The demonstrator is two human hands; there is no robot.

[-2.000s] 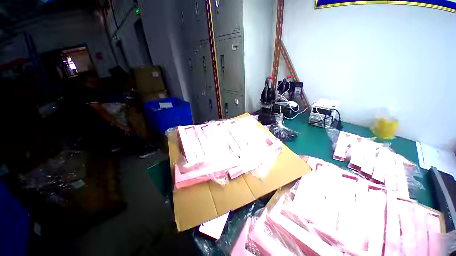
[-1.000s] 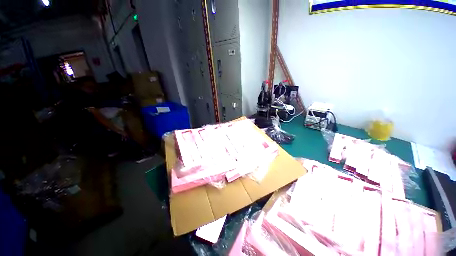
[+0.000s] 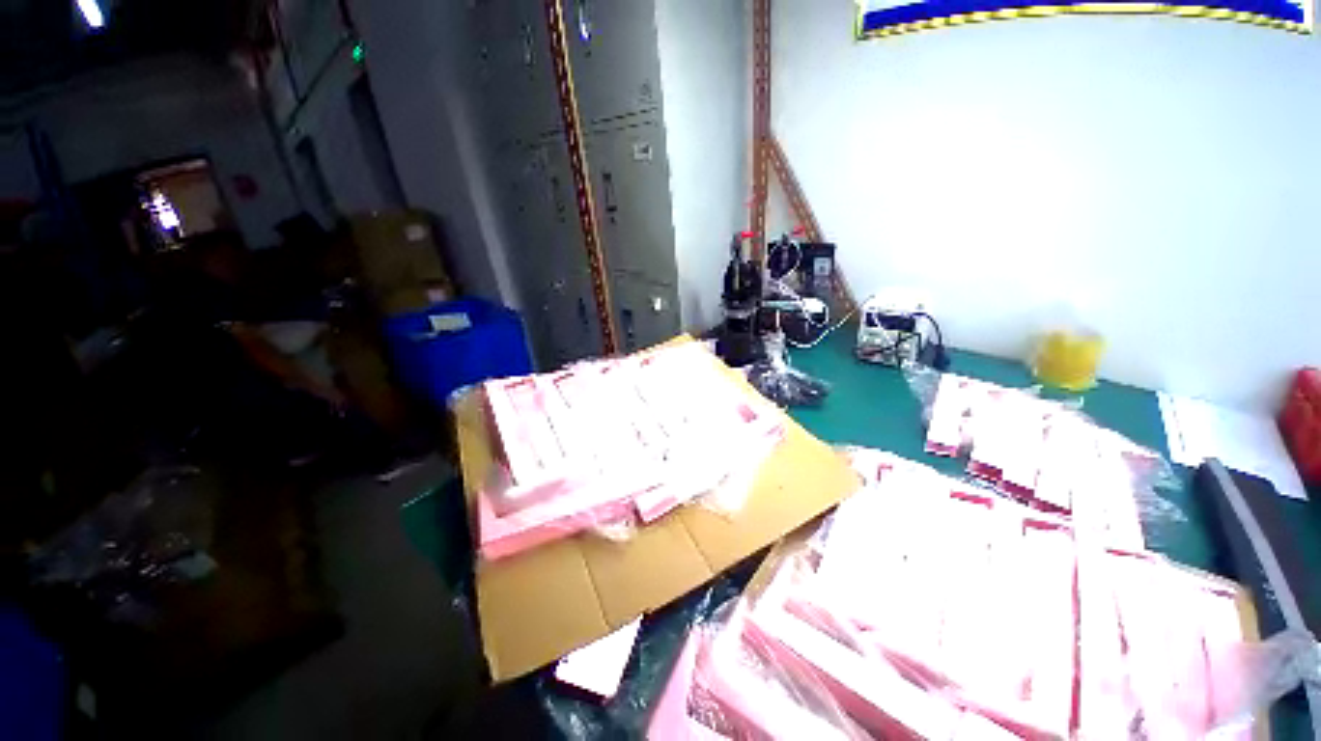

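Observation:
Bagged pink foam pieces lie stacked on a brown cardboard sheet at the centre of the head view. A larger heap of pink foam pieces in clear plastic fills the lower right, washed out white on top. A smaller group of bagged pink pieces lies behind it. A small white flat item lies under the front edge of the cardboard. Neither of my hands is in view.
Green bench top. Behind are dark bottles, a white device with cables, and a yellow container. At right are papers, a long black bar and a red bin. Grey lockers and a blue bin stand at left.
The view has turned slightly right, so the bench contents sit further left in the picture and a red bin shows at the right edge. The foam stacks look unchanged.

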